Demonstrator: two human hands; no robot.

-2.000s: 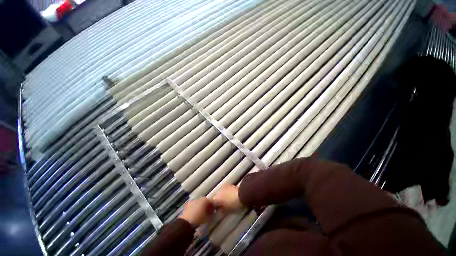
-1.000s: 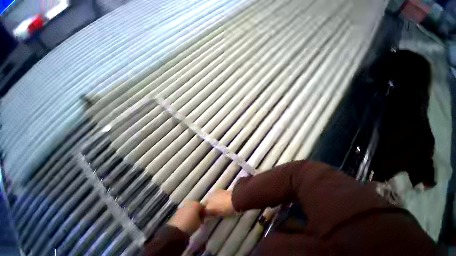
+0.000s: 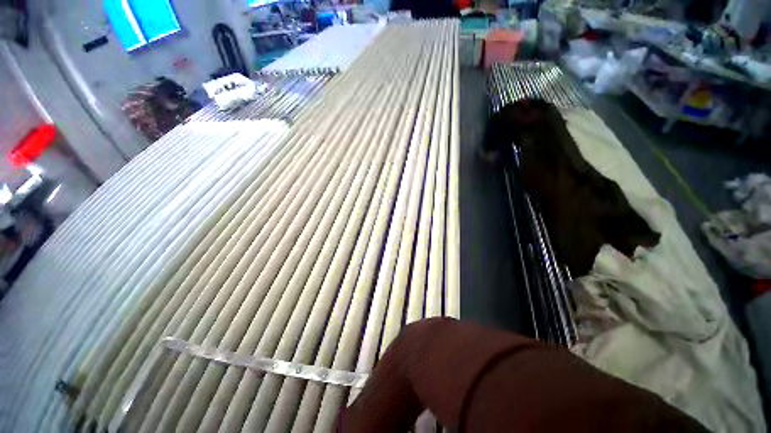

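Note:
A narrow silver metal frame [image 3: 279, 366] lies across the beige fabric ridges [image 3: 338, 220] at the bottom of the view. Its far rail runs from the lower left to my brown right sleeve, and one side rail runs down toward the bottom edge. The rest of the frame is cut off. My right hand is out of the picture; only the bent sleeve shows, covering the rail's right end. My left hand is not in view.
White ridges [image 3: 161, 194] lie left of the beige ones. Across a dark aisle [image 3: 489, 254], a low rack holds dark brown cloth [image 3: 566, 186] and wrinkled beige cloth [image 3: 668, 330]. A pink bin [image 3: 503, 47] stands at the far end, and white bags [image 3: 604, 69] lie far right.
The view has tilted up and turned, so the far room shows. Both hands, seen close together before, have left the picture. The bare tubes and the frame's near rail are out of view.

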